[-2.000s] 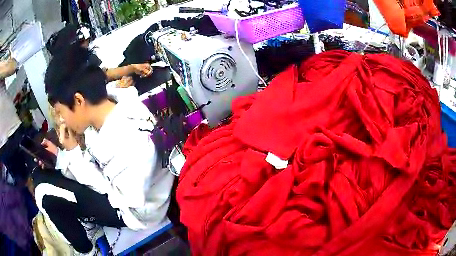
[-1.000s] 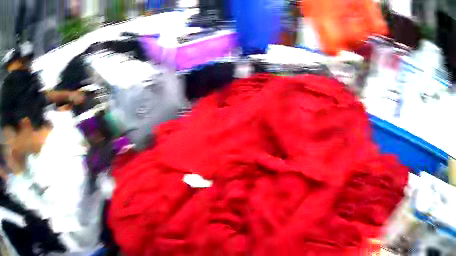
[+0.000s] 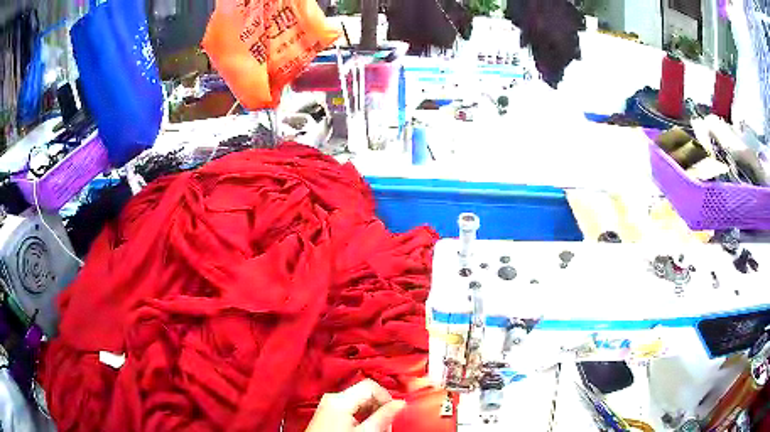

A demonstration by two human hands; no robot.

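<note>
My left hand (image 3: 355,408) is at the bottom edge, partly cut off, with thumb and fingers close together on a red fabric piece (image 3: 426,412). That piece lies under the needle area of the white sewing machine (image 3: 591,283), at the left end of its head. A large crumpled red heap (image 3: 228,278) lies left of the machine. A small white tag (image 3: 111,359) sits on the heap's lower left. My right hand is not in view.
A purple basket (image 3: 718,201) stands behind the machine at right, with red thread cones (image 3: 672,87) beyond it. A blue trough (image 3: 481,207) is behind. Orange (image 3: 266,51) and blue (image 3: 118,80) bags hang at upper left. A dark flat object (image 3: 606,376) lies under the machine arm.
The view has swung right. The red heap has shifted left in the picture, and the seated person has left it. The sewing machine and my left hand have come into view.
</note>
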